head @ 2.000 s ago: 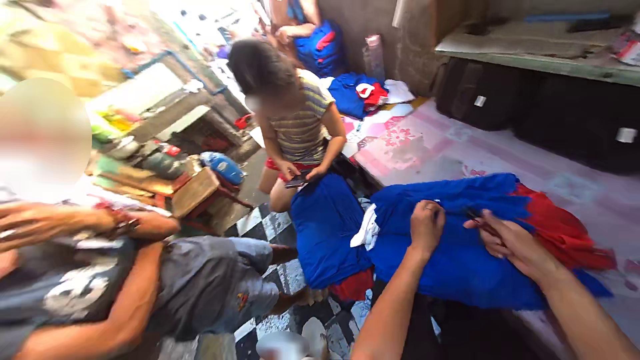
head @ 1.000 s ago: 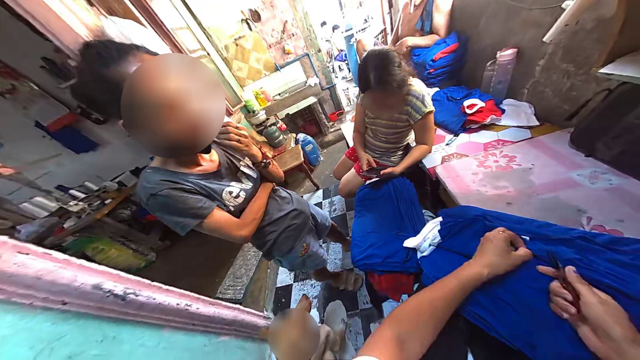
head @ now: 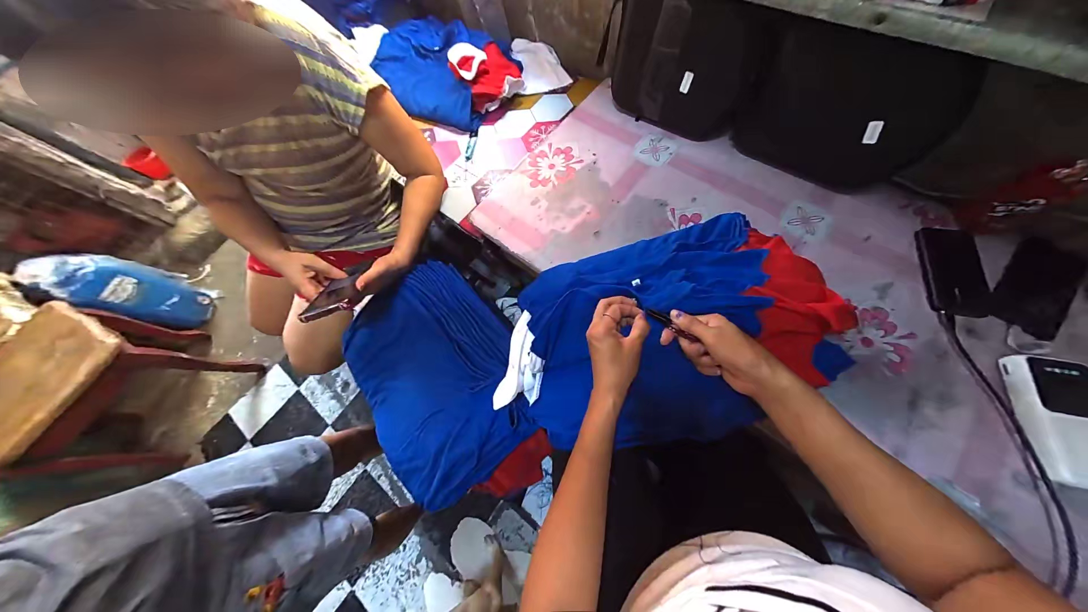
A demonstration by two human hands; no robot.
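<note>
A pile of blue garments [head: 671, 374] with red parts [head: 795, 293] lies over the table edge in front of me. Above it, my right hand [head: 714, 344] grips a small dark tool, perhaps thread snippers [head: 667, 321], its tip pointing left. My left hand [head: 616, 331] is just left of that tip, thumb and fingers pinched together; whether something thin is between them cannot be told. White fabric [head: 520, 365] sticks out at the pile's left side. More folded blue garments [head: 433, 374] hang to the left, near a seated person's knees.
A seated person [head: 314, 144] holds a phone [head: 331, 297]. Another person's legs [head: 212, 518] are at lower left, by a wooden stool [head: 51, 382]. Black cases [head: 850, 102] stand at the table's back. Phones [head: 952, 272], a cable and a white power bank [head: 1050, 416] lie right. More garments [head: 433, 72] lie behind.
The view has swung right and down. My left hand lay flatter on the blue cloth one second ago; now it is raised with fingertips pinched, close to the tool in my right hand.
</note>
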